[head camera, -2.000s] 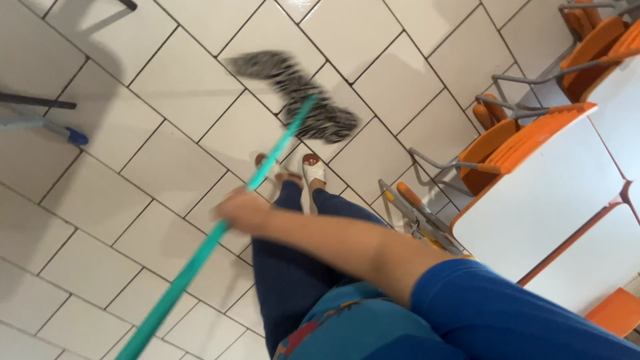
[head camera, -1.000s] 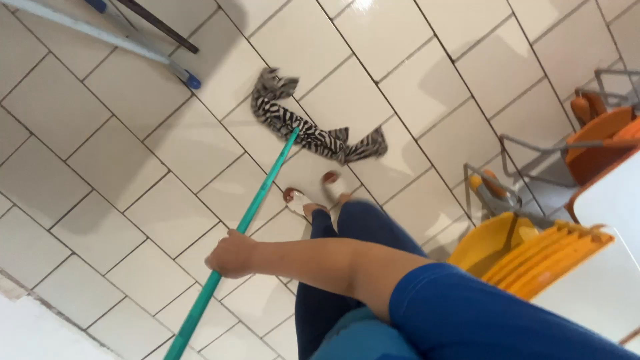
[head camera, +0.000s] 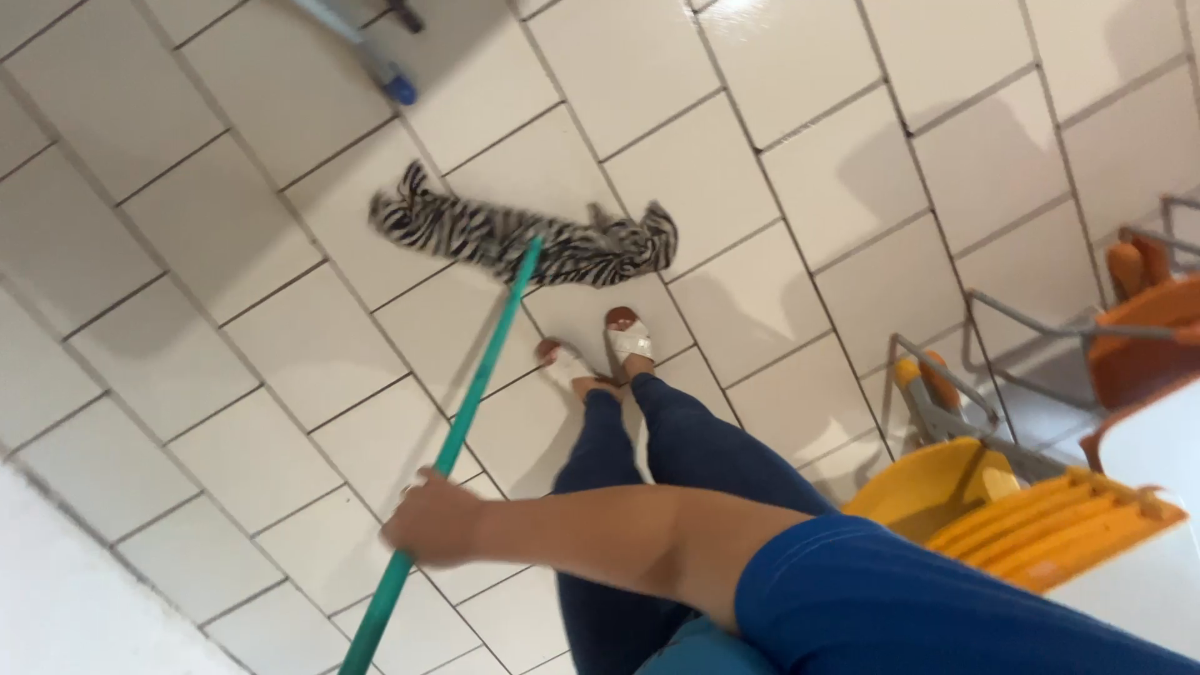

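My right hand (head camera: 433,520) is closed around a green pole (head camera: 469,408), which slants from the bottom edge up to a zebra-striped cloth (head camera: 525,239). The cloth lies spread in a long bunched strip on the tiled floor (head camera: 375,328), with the pole's far end at its middle. It is just beyond my feet in white sandals. My right arm, in a blue sleeve, reaches in from the lower right across my legs. My left hand is outside the view.
At the right stand a yellow chair (head camera: 937,487) and an orange chair (head camera: 1148,347) with grey metal frames, beside white tabletops. Metal legs with a blue foot cap (head camera: 400,89) reach in at the top left. A white surface (head camera: 66,581) borders the lower left.
The cloth, seen at a different slant one and two seconds ago, has swung about on the floor with the pole. My right hand has stayed closed on the pole. The view has shifted.
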